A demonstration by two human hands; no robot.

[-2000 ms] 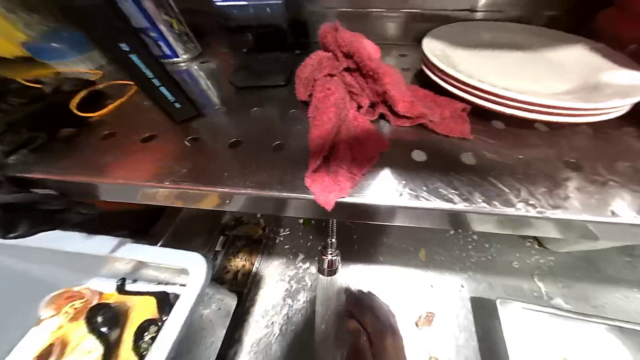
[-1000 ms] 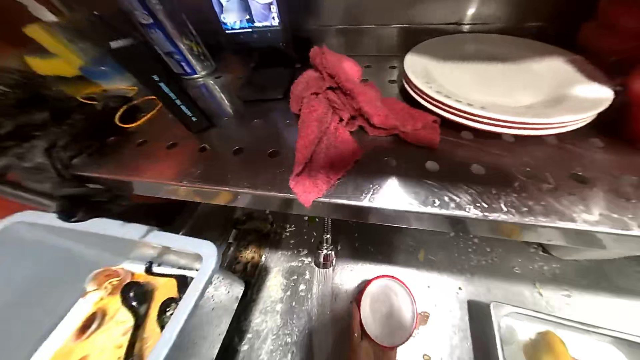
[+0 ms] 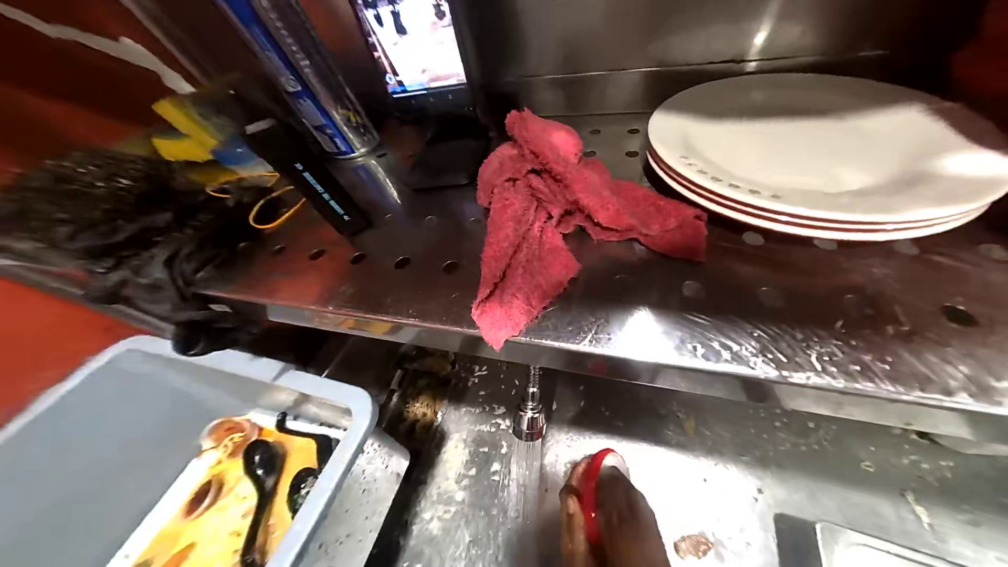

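Note:
At the bottom centre, a small white bowl with a red rim [image 3: 592, 500] is tilted on its side between my hands. My left hand [image 3: 573, 508] has its fingers along the outside of the bowl. My right hand [image 3: 630, 520] lies against its white inner side and covers much of it. Water runs from a chrome faucet nozzle [image 3: 529, 421] just left of the hands, over the steel sink [image 3: 677, 465]. My palms and wrists are mostly out of view.
A steel shelf [image 3: 630, 307] crosses above the sink, bearing a red cloth [image 3: 535, 228], stacked white plates [image 3: 819, 150], a lit screen [image 3: 413, 47] and a blue can-like cylinder [image 3: 307, 87]. A grey tub [image 3: 362, 417] with soiled dishware and black spoons stands left. A metal pan [image 3: 850, 551] shows lower right.
The bowl faced upward one second ago; now it is tilted, with a hand over its inside. The view has shifted.

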